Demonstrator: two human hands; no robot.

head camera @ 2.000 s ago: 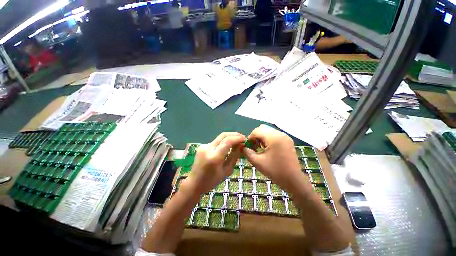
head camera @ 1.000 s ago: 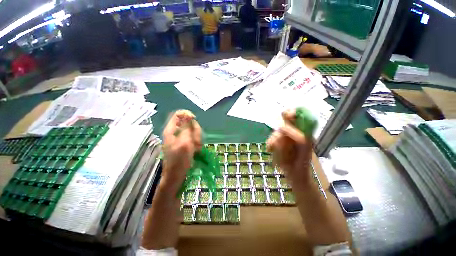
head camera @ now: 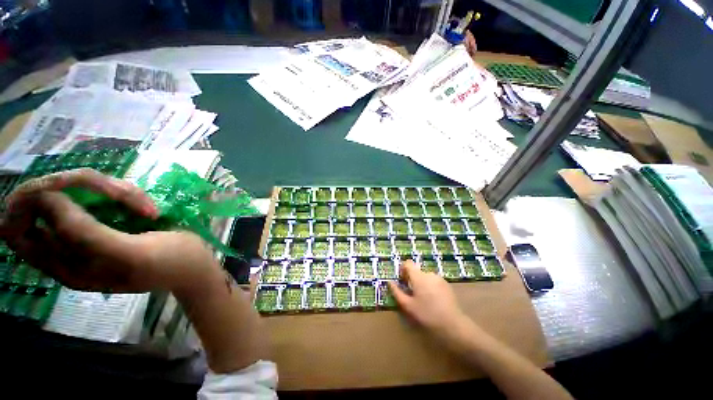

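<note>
A panel of circuit boards [head camera: 367, 226], a grid with yellow-green centres and silvery borders, lies flat on brown cardboard [head camera: 352, 351]. My left hand [head camera: 102, 226] is raised at the left, above the paper stack, curled around a limp bunch of bright green translucent strips [head camera: 188, 199] that hangs out to the right. My right hand [head camera: 426, 295] is at the panel's lower edge, right of centre, its thumb and forefinger touching a cell there. Whether the fingers pinch the board or something small cannot be made out.
Darker green panels [head camera: 27, 289] and a newspaper stack [head camera: 102, 316] are at left, partly behind my left hand. A dark phone [head camera: 247, 238] lies beside the panel. Another phone [head camera: 532, 267], a metal post [head camera: 575, 98] and an interleaved stack [head camera: 661, 234] are at right. Loose newspapers [head camera: 453, 117] lie behind.
My left hand has swung left with the green strips, off the panel. My right hand has come down to the panel's lower edge; the green thing at it no longer shows. The view has tilted down.
</note>
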